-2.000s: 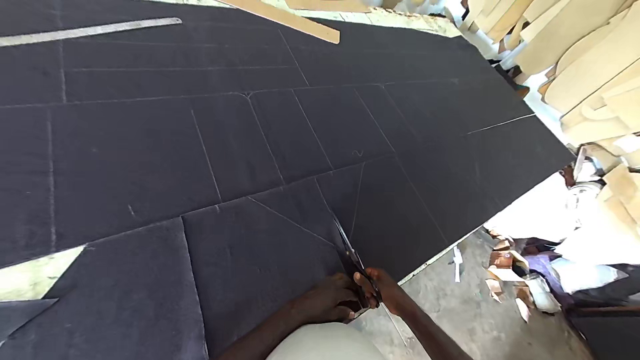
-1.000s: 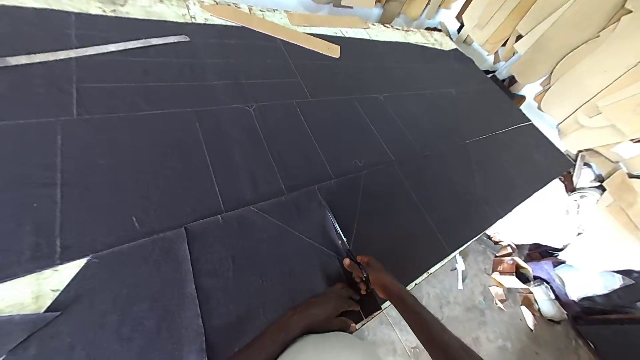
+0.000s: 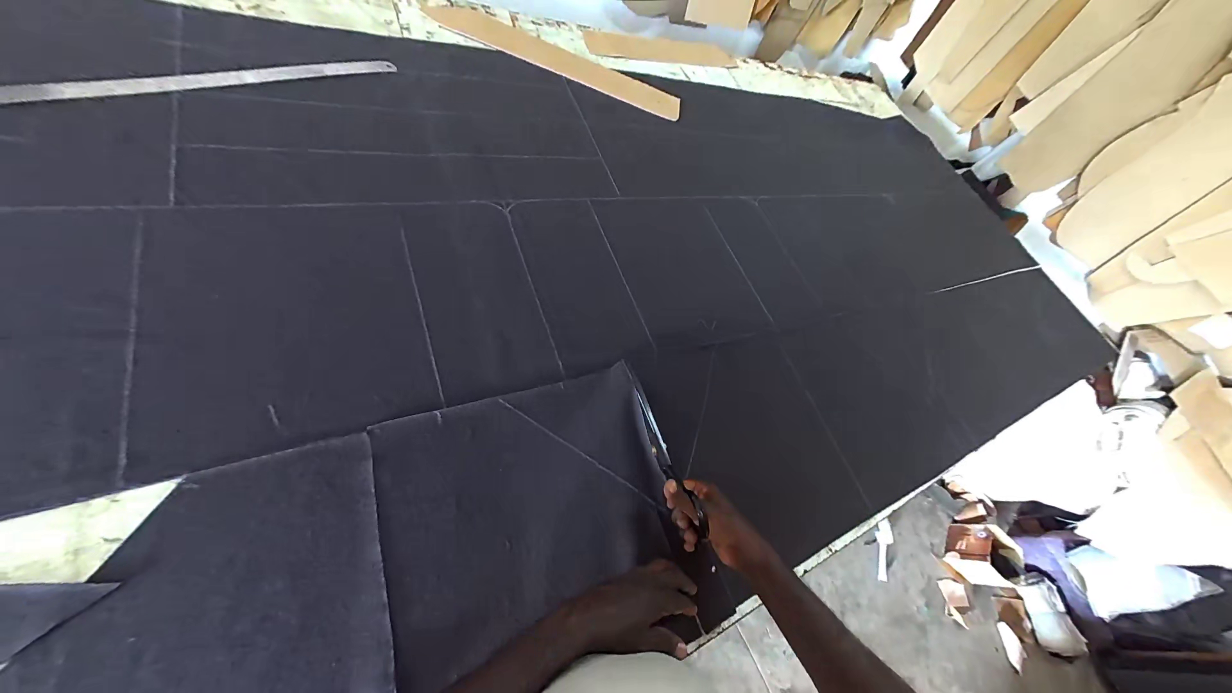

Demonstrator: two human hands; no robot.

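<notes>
Dark fabric [image 3: 539,481] marked with pale chalk lines lies over a table. My right hand [image 3: 703,525] grips a pair of scissors [image 3: 654,433] by the handles, its blades pointing up and away along a cut edge in the cloth. Just left of it and lower, my left hand [image 3: 640,606] rests on the fabric near the table's front edge, fingers bent; whether it pinches the cloth cannot be told. The fabric left of the blades is slightly raised at the cut.
A metal ruler [image 3: 241,79] lies at the upper left. A tan pattern strip [image 3: 577,67] crosses the cloth's far edge. Many card pattern pieces [image 3: 1116,106] hang at the upper right. Scraps and bags [image 3: 1049,597] lie on the floor at the lower right.
The cut edge at the scissors now shows more plainly, with the cloth on its left lifted. My right hand stays on the scissors and my left hand stays low on the fabric.
</notes>
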